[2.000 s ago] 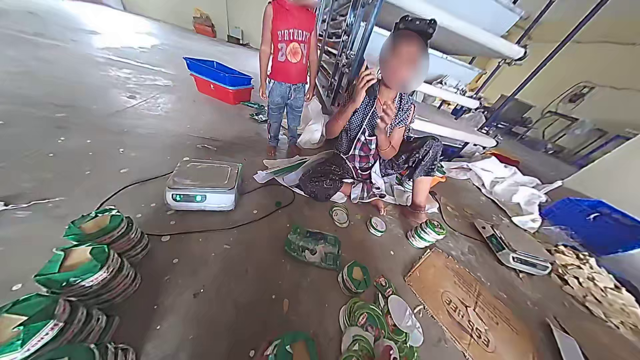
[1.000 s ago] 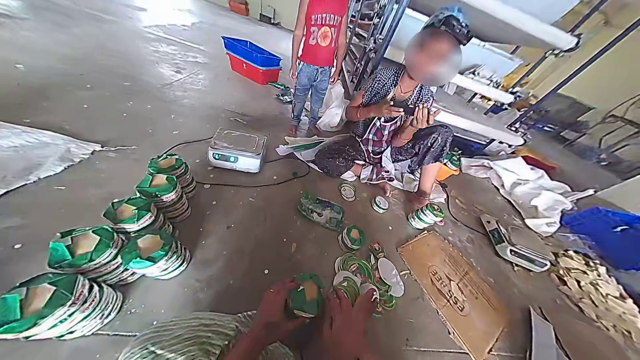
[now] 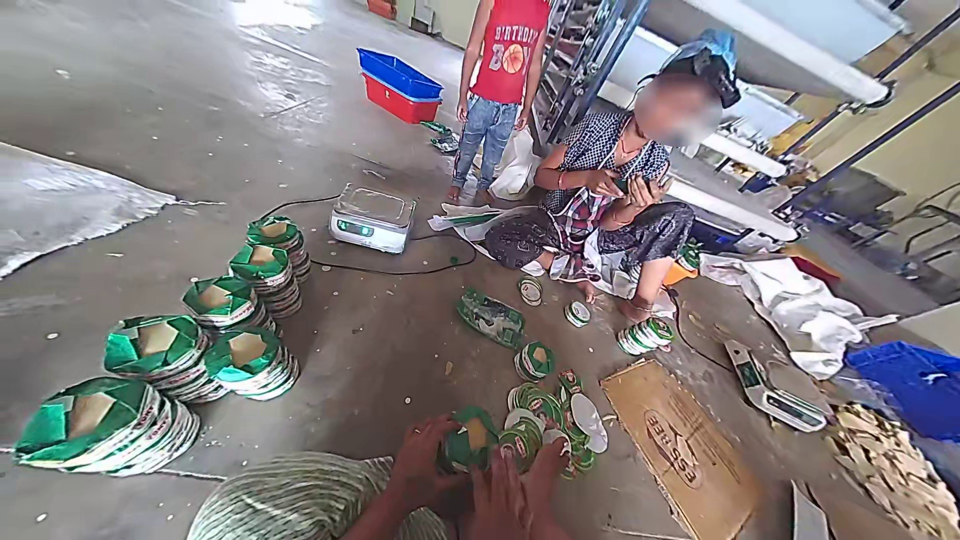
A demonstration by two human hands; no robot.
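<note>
At the bottom middle, my left hand [image 3: 424,457] curls around the left side of a green-wrapped round stack [image 3: 471,439] with a brown patch on top. My right hand [image 3: 504,484] lies flat against the near right side of that stack, fingers pointing away from me. A bare foot [image 3: 546,465] shows just to the right. Beyond it lies a loose pile of round green-and-white discs [image 3: 536,409], and a small wrapped stack [image 3: 535,361] stands behind the pile. Several taller stacks with green tops [image 3: 156,341] stand in rows on the floor at left.
A digital scale [image 3: 373,217] with a cable stands ahead; another scale [image 3: 776,390] is at right. A flat cardboard piece [image 3: 679,450] lies right of the discs. A seated person [image 3: 600,187] and a standing person [image 3: 499,82] are ahead. A striped woven thing [image 3: 300,499] lies near me.
My hands, out of view two seconds ago, are now around the green-wrapped stack. The seated person's hands have lowered from near the head to the chest. The view has shifted.
</note>
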